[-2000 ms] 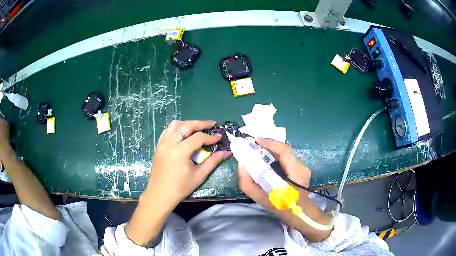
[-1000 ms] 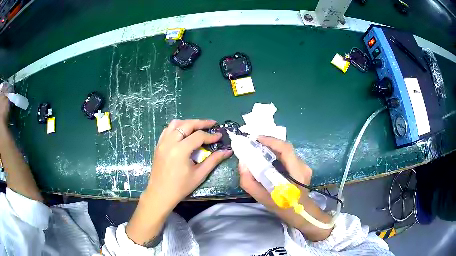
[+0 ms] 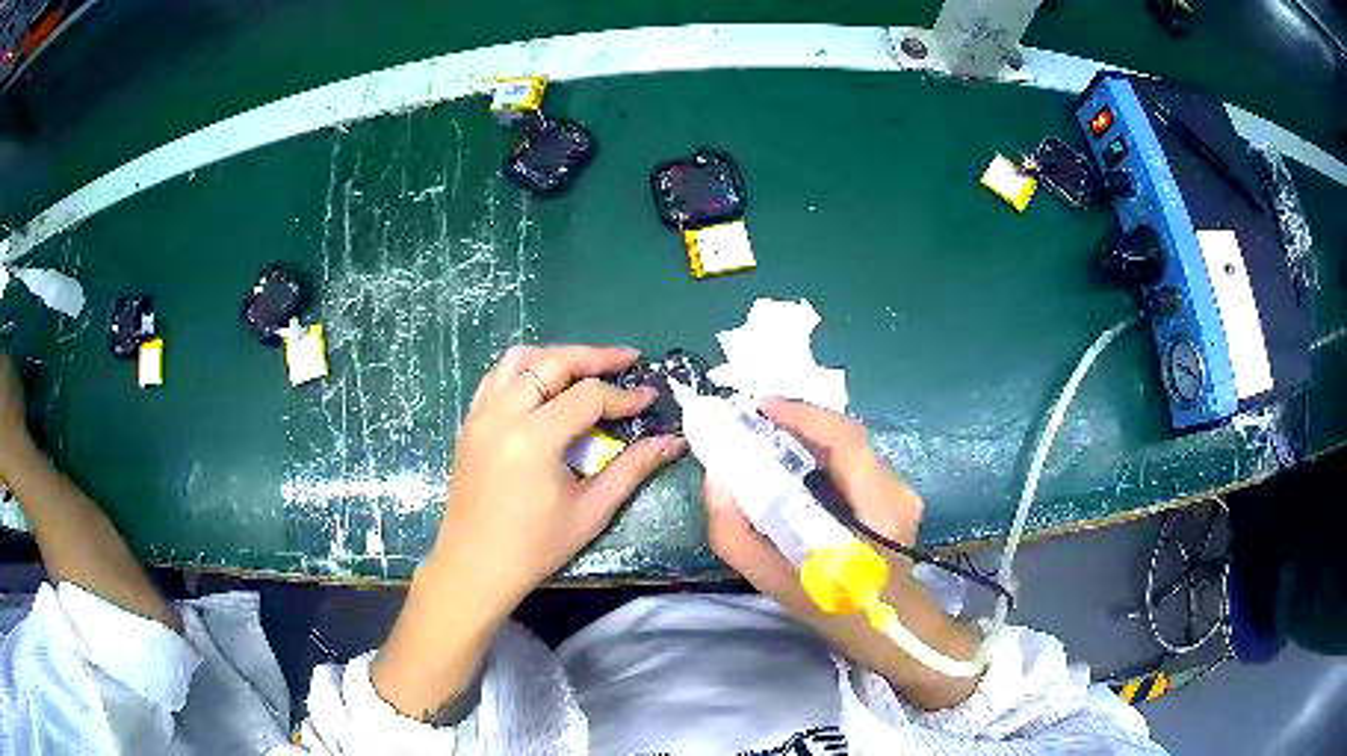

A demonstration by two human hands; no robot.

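Note:
My left hand, bare with a ring, holds a black device housing on the green bench near its front edge. Its yellow-edged battery shows under my fingers. My right hand is closed around a white translucent glue syringe, tilted with its narrow tip at the housing. Whether the tip touches cannot be told. A yellow cap sits at the syringe's rear end, with a pale hose running from it. White wiping paper lies just beyond the housing.
Several housings with batteries lie on the green bench, one behind the paper, one near the controller. The blue-fronted controller stands right. A pale rail borders the back. Another person's arm is at left.
My hands, the housing and the syringe have hardly moved. The other person's hand reached to the white syringe at far left, then drew back from it.

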